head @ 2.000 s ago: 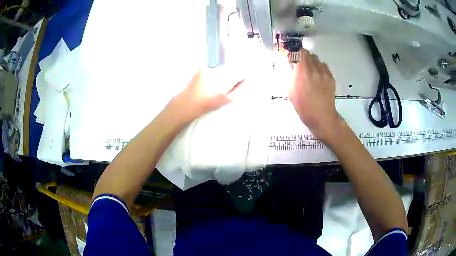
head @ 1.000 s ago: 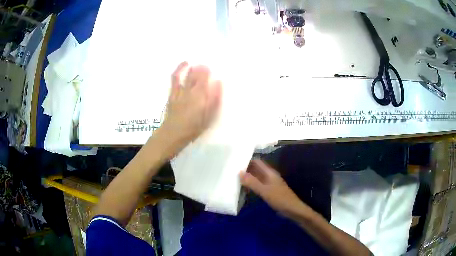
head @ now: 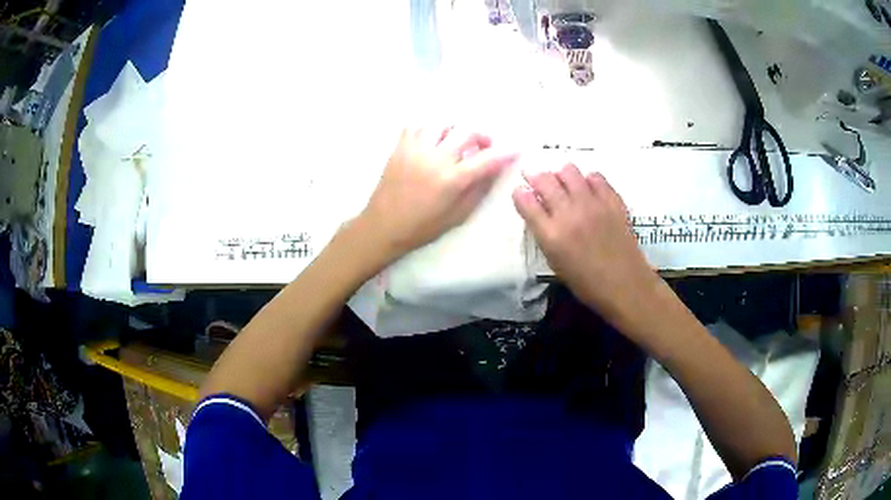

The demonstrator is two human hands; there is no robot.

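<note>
A white fabric piece (head: pixel 459 273) lies over the front edge of the white table and hangs a little toward the lap. My left hand (head: pixel 430 186) rests on its upper left part, and my right hand (head: pixel 576 215) is at its upper right, fingertips close to the left ones. Both hands seem to pinch the cloth, though its upper part is overexposed. The sewing machine's presser foot and needle area (head: pixel 576 54) is above the hands, apart from them.
Black shears (head: pixel 760 161) lie at the right, with a small silvery tool (head: pixel 850 171) beyond. A thin dark rod (head: pixel 687 145) lies left of the shears. White pieces (head: pixel 112 195) are heaped at left on blue. More white cloth (head: pixel 684 439) is low right. Ruler marks (head: pixel 723 229) run along the front.
My right hand has come up from the lap to the cloth on the table. My left hand has moved right. The cloth's hanging end has risen toward the table edge.
</note>
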